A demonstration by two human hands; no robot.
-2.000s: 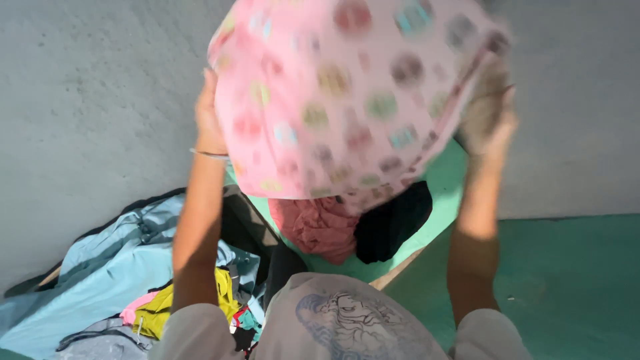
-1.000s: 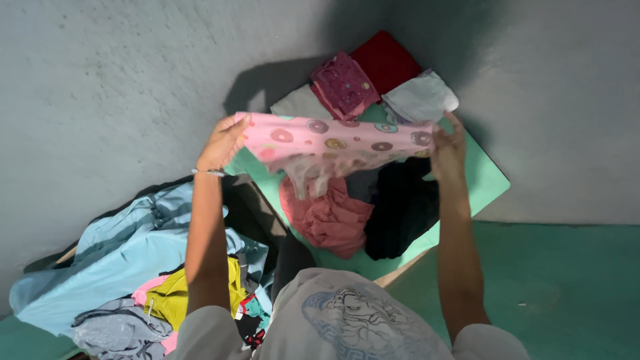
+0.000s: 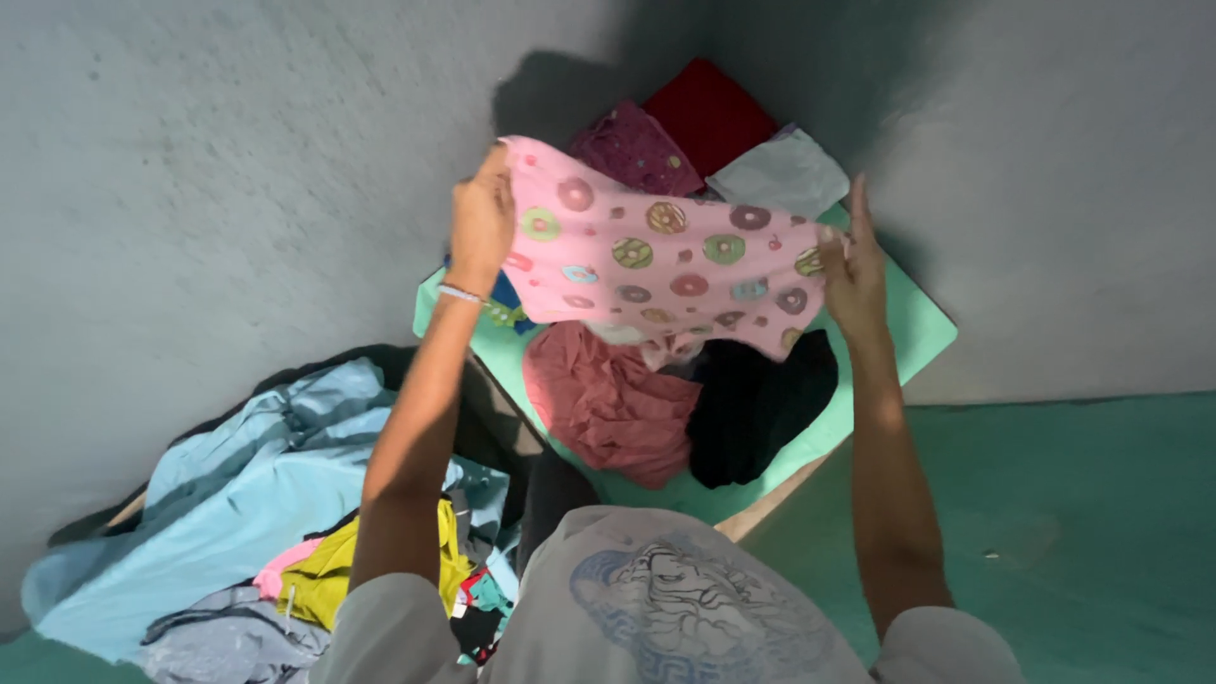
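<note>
A pink donut-print cloth garment point(image 3: 665, 252) is stretched between my two hands above a green tabletop. My left hand point(image 3: 483, 214) grips its upper left corner, and a pale bracelet circles that wrist. At the right edge, my right hand point(image 3: 855, 266) pinches the fabric between thumb and fingers, with one finger pointing up. Below the garment lie a crumpled salmon-pink cloth point(image 3: 613, 404) and a black cloth point(image 3: 760, 408). Behind it are a folded red cloth point(image 3: 711, 119), a folded maroon patterned cloth point(image 3: 641, 152) and a folded white cloth point(image 3: 784, 176).
The green tabletop point(image 3: 917, 328) stands in a corner against grey walls. At lower left is a heap with a light blue cloth point(image 3: 256, 494), a yellow-green garment point(image 3: 328, 575) and a grey garment point(image 3: 237, 636). A blue and green cloth point(image 3: 508, 299) lies partly behind my left hand.
The donut-print garment was raised high and blurred, then came down over the tabletop. It was gathered narrow one second ago and now hangs more spread out, still between both hands.
</note>
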